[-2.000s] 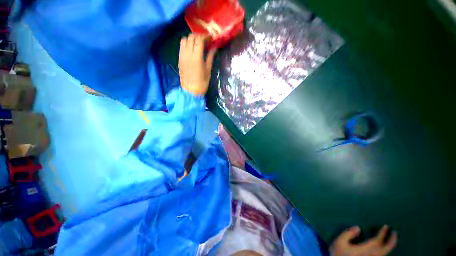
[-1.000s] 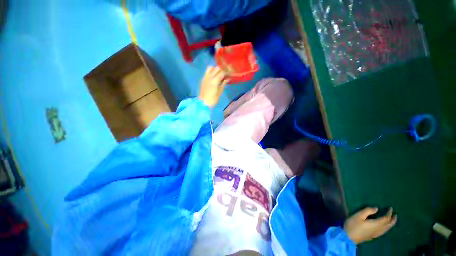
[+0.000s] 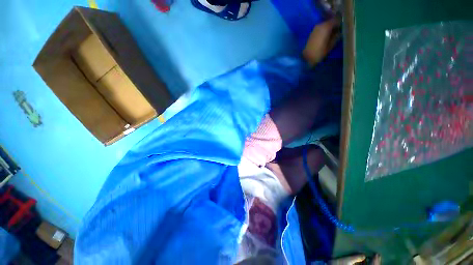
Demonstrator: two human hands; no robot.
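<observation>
My left hand (image 3: 320, 41) is at the top, partly in shadow, at the blue crate (image 3: 298, 19) beside the bench edge. Its fingertips are unclear and I cannot tell if it holds anything. What looks like part of my right hand (image 3: 355, 260) shows at the bottom edge near the bench, cut off and blurred. A clear bag or sheet (image 3: 409, 98) with many small red parts lies flat on the green bench (image 3: 365, 207). The red parts bin is not visible.
An open, empty cardboard carton (image 3: 116, 80) stands on the light blue floor at left. A blue coiled cord (image 3: 320, 204) trails to a blue strap (image 3: 443, 211) on the bench. A shoe (image 3: 225, 8) shows at the top. Brownish items (image 3: 451, 246) lie at bottom right.
My left hand has gone from holding the red bin over my lap to the crate by the bench edge. The bin is out of sight. My right hand is now mostly cut off; the view has shifted.
</observation>
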